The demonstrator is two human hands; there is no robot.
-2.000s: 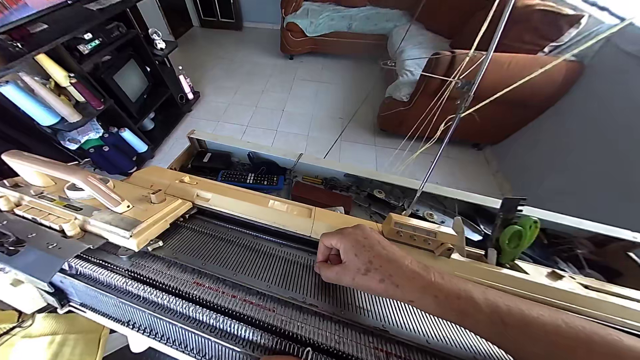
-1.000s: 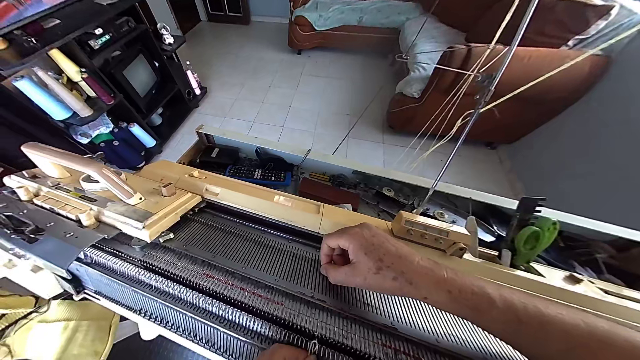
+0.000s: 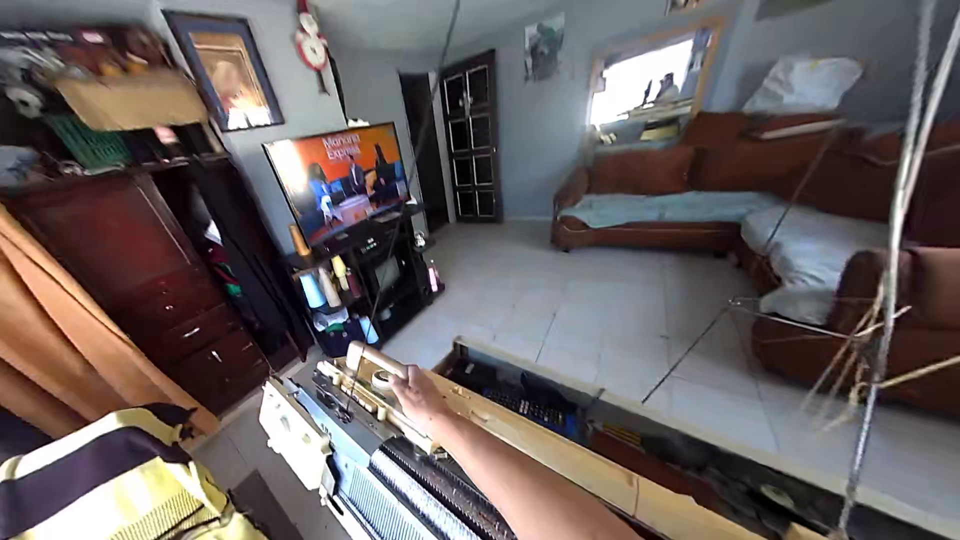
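Note:
A knitting machine [image 3: 420, 480] with rows of needles runs along the bottom of the view. At its left end sits the carriage [image 3: 367, 401], which has a beige handle [image 3: 379, 361]. My right hand [image 3: 420, 397] is closed around the right end of that handle, its forearm reaching up from the bottom edge. Dark knitted fabric [image 3: 480, 491] lies between the needle beds, partly hidden by the forearm. My left hand is out of view.
Behind the machine, a long tray [image 3: 600, 391] holds remote controls [image 3: 525, 409] and tools. Yarn strands and a metal yarn mast [image 3: 874, 390] rise at right. A yellow and dark striped cloth [image 3: 112, 480] lies at lower left. A television [image 3: 345, 180] stands beyond.
My right hand has gone from above the needle bed to the carriage handle at the left. The other hand, partly seen at the bottom edge before, has left view. The view has swung up and left.

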